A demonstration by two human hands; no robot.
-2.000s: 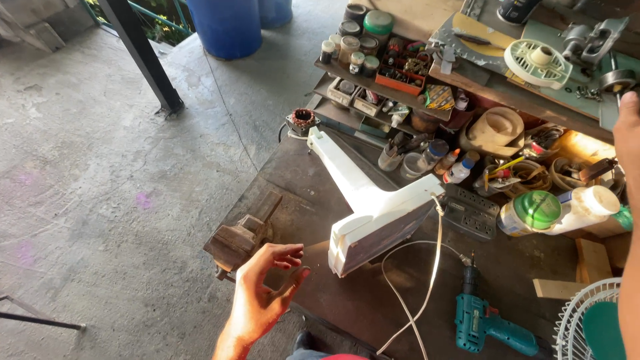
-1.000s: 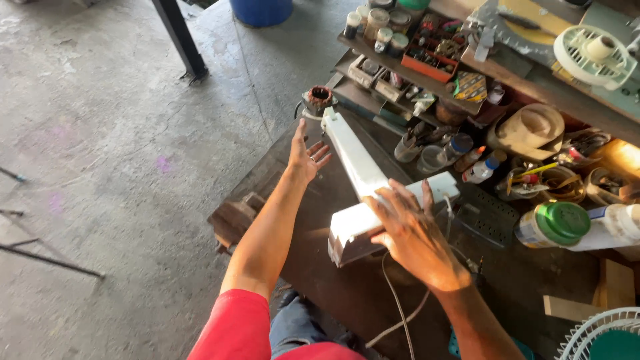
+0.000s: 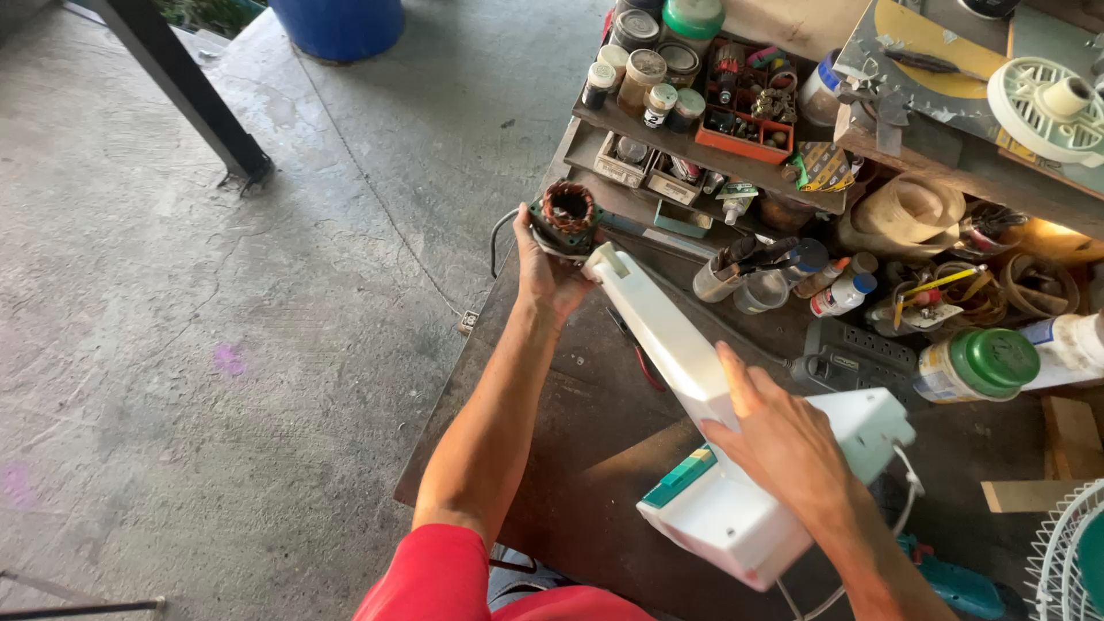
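A white plastic fan stand (image 3: 668,332), with a wide base and teal push buttons (image 3: 681,476), lies tilted over the dark workbench (image 3: 561,431). At the upper end of its neck sits a motor stator with copper windings (image 3: 567,210). My left hand (image 3: 552,272) grips the stator from below and its left side. My right hand (image 3: 776,431) is closed around the lower neck near the base, its fingers on the white plastic. A pale cord (image 3: 910,483) hangs from the base. Red-handled pliers (image 3: 638,349) lie behind the neck. The teal power drill (image 3: 957,586) is partly hidden by my right forearm.
Behind the stand are a power strip (image 3: 854,354), a tub with a green lid (image 3: 992,366) and containers of tools. A shelf holds jars and an orange parts tray (image 3: 746,142). A white fan grille (image 3: 1065,552) and wood pieces (image 3: 1035,496) lie at right.
My left hand has moved up to the stator and taken hold of it. The stand has turned, so its teal buttons now show. My right hand came onto the stand between the first two frames.
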